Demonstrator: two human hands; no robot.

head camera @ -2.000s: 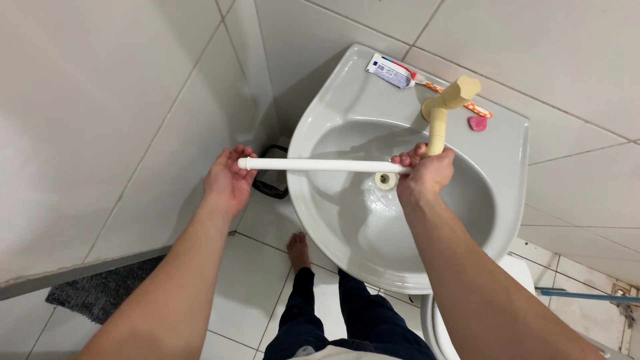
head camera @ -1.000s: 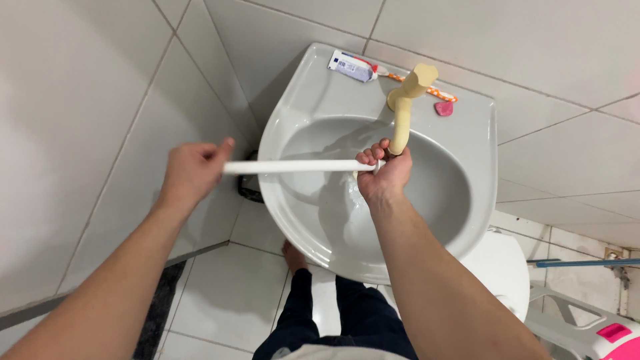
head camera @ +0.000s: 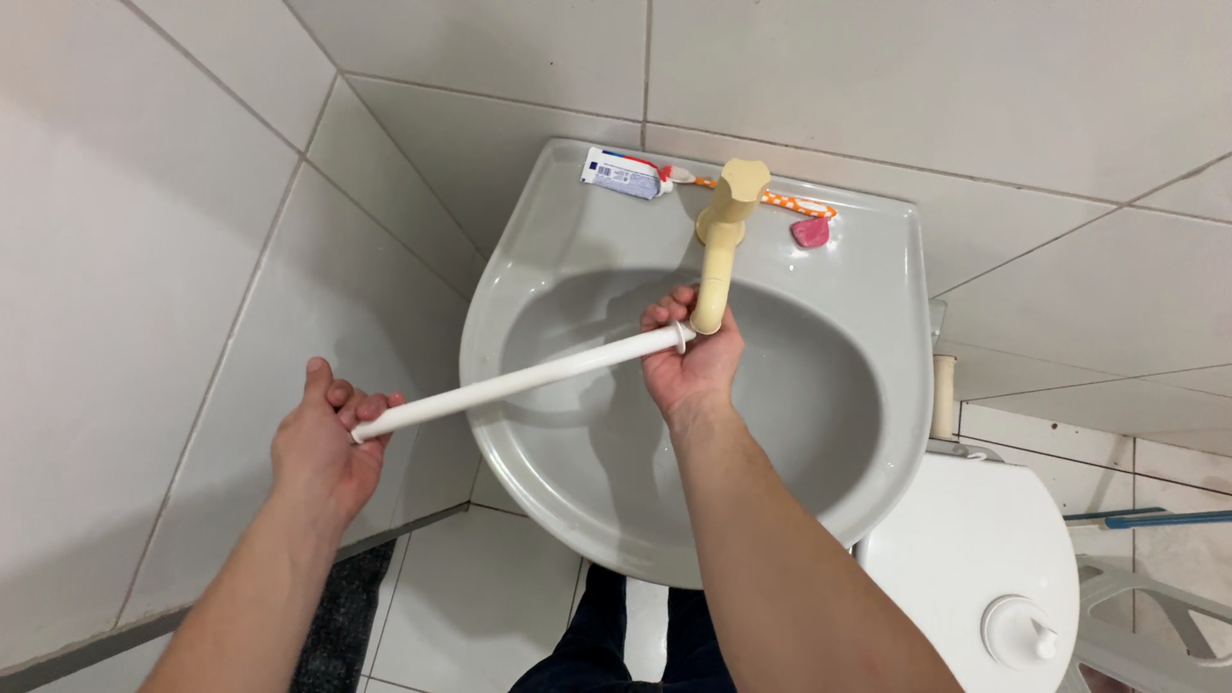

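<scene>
A white plastic tube slants across the left part of the grey washbasin, its left end lower and beyond the rim. My left hand has that end resting on its palm and fingers. The flanged right end lies at my right hand, whose palm faces up directly under the spout of the cream plastic faucet. Part of my right hand's fingers is hidden behind the spout, so their hold on the tube is only partly seen.
On the basin's back ledge lie a toothpaste tube, an orange-and-white toothbrush and a pink piece of soap. The white toilet lid, with a round white object on it, stands at the lower right. Tiled walls meet at the left.
The tube has gone from nearly level to slanted, its left end lower with my left hand. My left hand's fingers have opened out. The view has shifted.
</scene>
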